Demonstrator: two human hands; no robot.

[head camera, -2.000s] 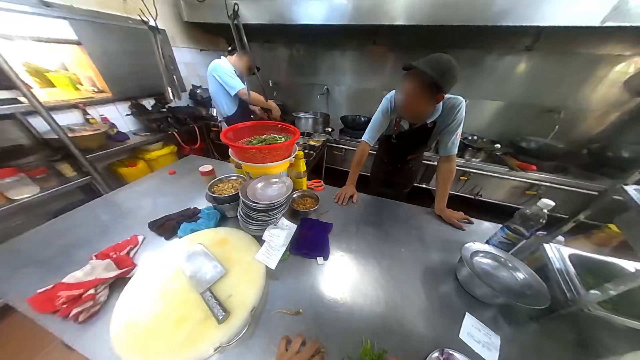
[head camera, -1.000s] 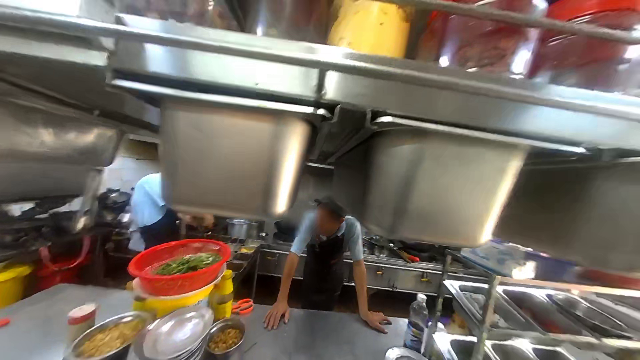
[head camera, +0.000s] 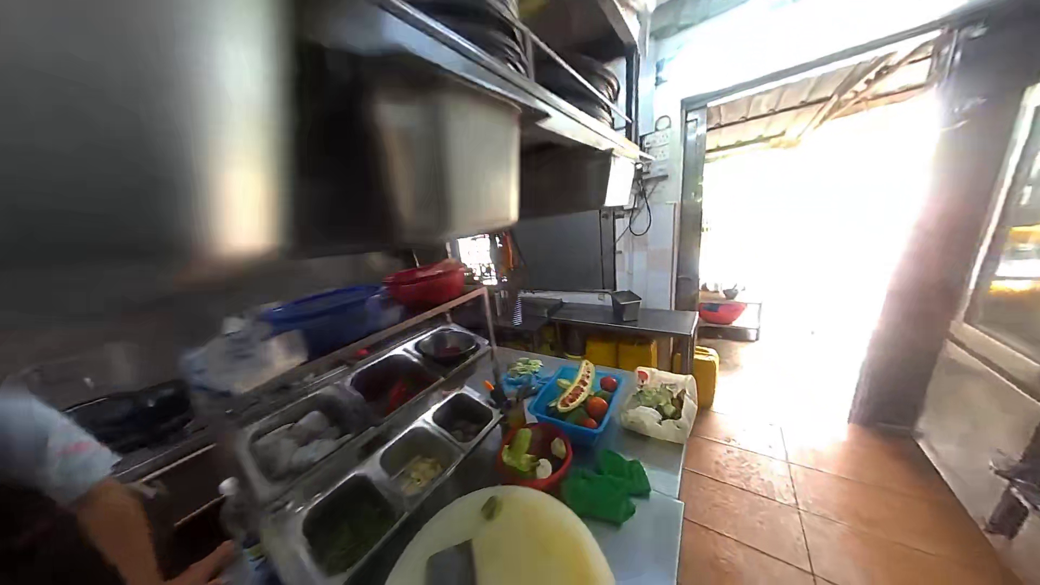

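Neither my left hand nor my right hand shows in the head view. At the bottom middle lies a round pale cutting board (head camera: 520, 544) with the blade of a cleaver (head camera: 452, 564) and a small green vegetable piece (head camera: 491, 509) on it. Just behind the board stands a red bowl (head camera: 502, 471) with light green and white vegetables. A green cloth (head camera: 601, 491) lies to the bowl's right. Farther back are a blue basket (head camera: 587, 431) holding tomatoes and other produce, and a white plastic bag (head camera: 686, 406) with cut greens inside.
Steel containers of food (head camera: 357, 520) stand in a rack at left. A co-worker's arm (head camera: 122, 520) reaches in at lower left. Overhead hang large steel bins (head camera: 455, 162) below a shelf (head camera: 561, 122). Tiled floor (head camera: 756, 487) leads to a bright doorway (head camera: 812, 268); yellow jerrycans (head camera: 705, 378) stand beside it.
The view has swung far to the right. A hand at the bottom edge two seconds ago is out of view now.
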